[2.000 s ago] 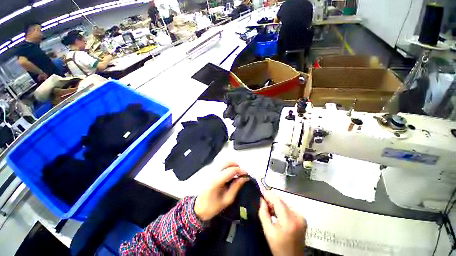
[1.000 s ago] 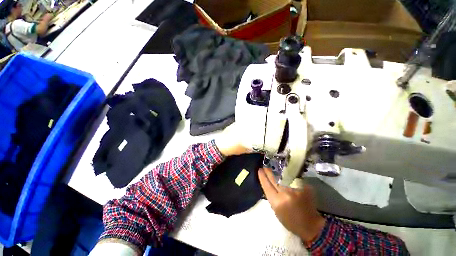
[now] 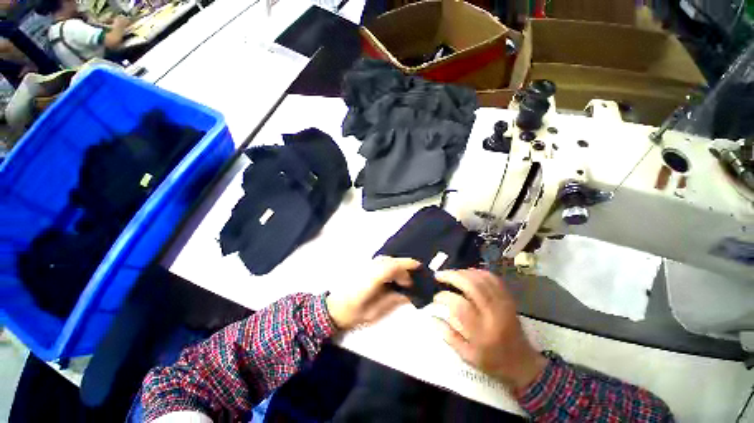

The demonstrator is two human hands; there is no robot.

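Note:
A black cloth piece (image 3: 426,235) with a small pale tag lies flat at the left end of the sewing machine (image 3: 628,178), its right edge by the presser foot (image 3: 491,244). My left hand (image 3: 368,291) holds the front left edge of the cloth between thumb and fingers. My right hand (image 3: 484,322) is on the front right edge beside the tag, its fingers bent over the cloth. The fingertips of both hands are close together and partly hidden. Both hands are bare, with checked sleeves.
A stack of black pieces (image 3: 285,198) and a dark grey cloth pile (image 3: 409,136) lie behind the hands. A blue plastic crate (image 3: 186,211) with black pieces stands at left. Cardboard boxes (image 3: 612,62) stand behind the machine. White cloth (image 3: 608,277) lies under its arm. A person (image 3: 78,37) is far left.
The black cloth went from my hands to the machine, then turned and now sits left of the presser foot. Both hands have moved to its front edge, my left hand from behind it.

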